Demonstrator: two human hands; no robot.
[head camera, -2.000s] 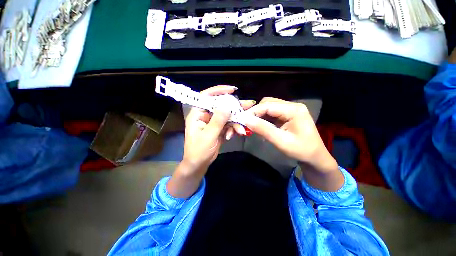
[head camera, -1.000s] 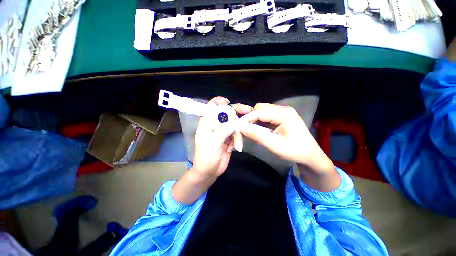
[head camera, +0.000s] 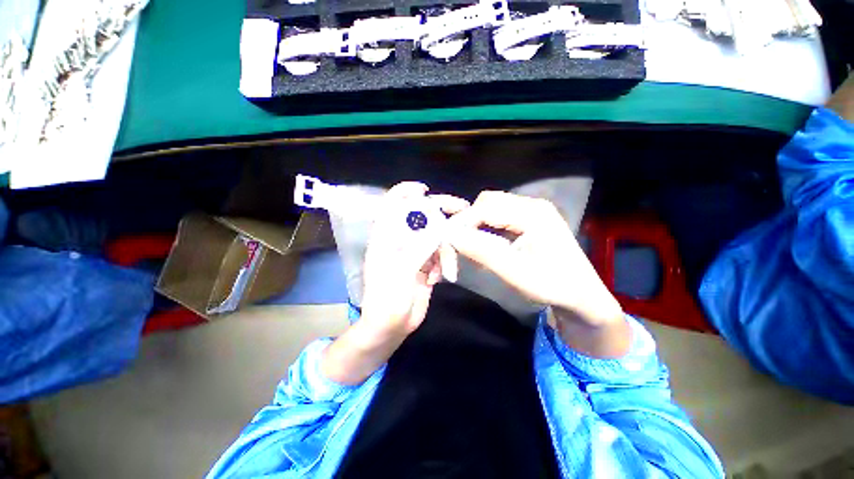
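A round watch head (head camera: 417, 220) with a small dark disc is held above my lap. A white buckle-side strap (head camera: 323, 194) runs from it to the left and ends in an open square buckle. My left hand (head camera: 389, 271) is closed around the watch head and the near end of the strap. My right hand (head camera: 524, 248) pinches at the right edge of the watch head with thumb and index finger. What lies between those fingertips is overexposed and too small to tell.
A black foam tray (head camera: 449, 86) with white-strapped watches lies on the green bench (head camera: 187, 112). Strap piles lie on white paper left (head camera: 103, 150) and right (head camera: 787, 70). Below are a cardboard box (head camera: 201, 267) and red stools (head camera: 646, 234). Blue-sleeved people sit at both sides.
Since two seconds ago the watch head has turned so its dark disc shows, and the strap and buckle have dropped slightly. Over the last second the hands barely move; the bench view shifts a little left.
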